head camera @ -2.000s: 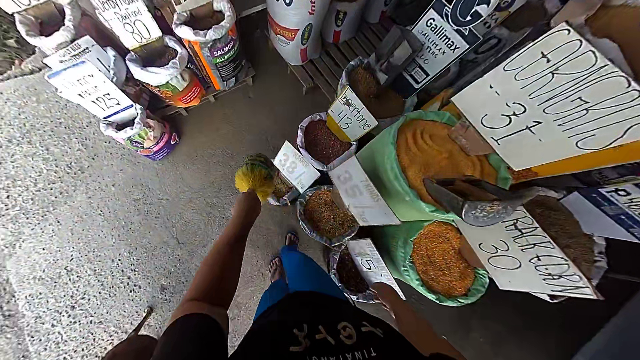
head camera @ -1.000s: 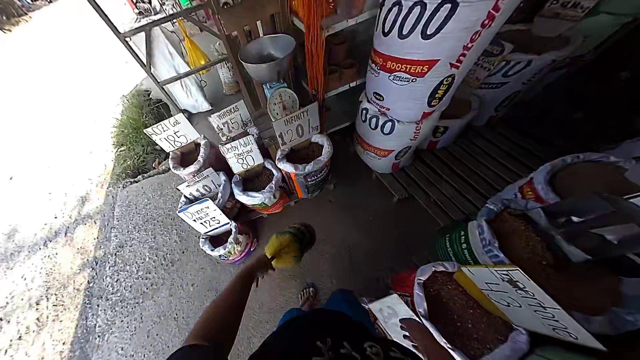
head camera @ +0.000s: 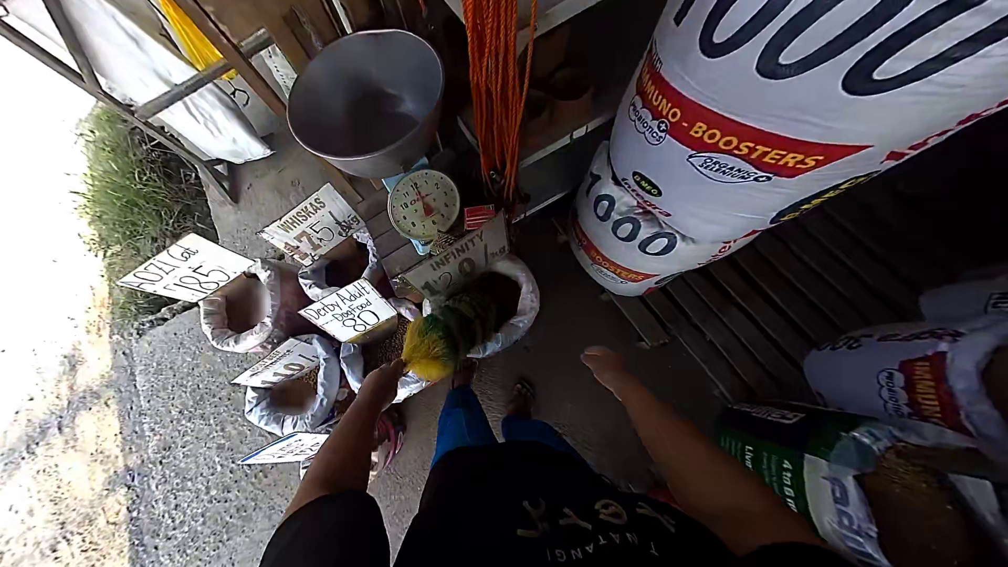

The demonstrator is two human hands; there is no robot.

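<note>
My left hand [head camera: 383,383] grips a feather duster [head camera: 453,335] with yellow and dark green plumes; its handle is hidden in the hand. The duster's head lies over the near side of an open feed sack [head camera: 520,303] and partly over the lower edge of its price card [head camera: 465,256]. Just left of it, an open sack of dog food [head camera: 390,352] carries another white price card [head camera: 348,311]. My right hand [head camera: 604,367] hangs over the floor at the right, holding nothing that shows; its fingers are blurred.
A dial scale [head camera: 424,205] with a metal pan [head camera: 366,102] stands behind the sacks. Orange ropes [head camera: 496,94] hang beside it. Stacked white feed sacks [head camera: 709,134] stand on a slatted wooden pallet [head camera: 709,323]. More open sacks [head camera: 244,307] line the left.
The view has swung toward the scale and left-hand sacks. The duster has moved from over the floor to the sack with the price card. My right hand has left the price card it was at.
</note>
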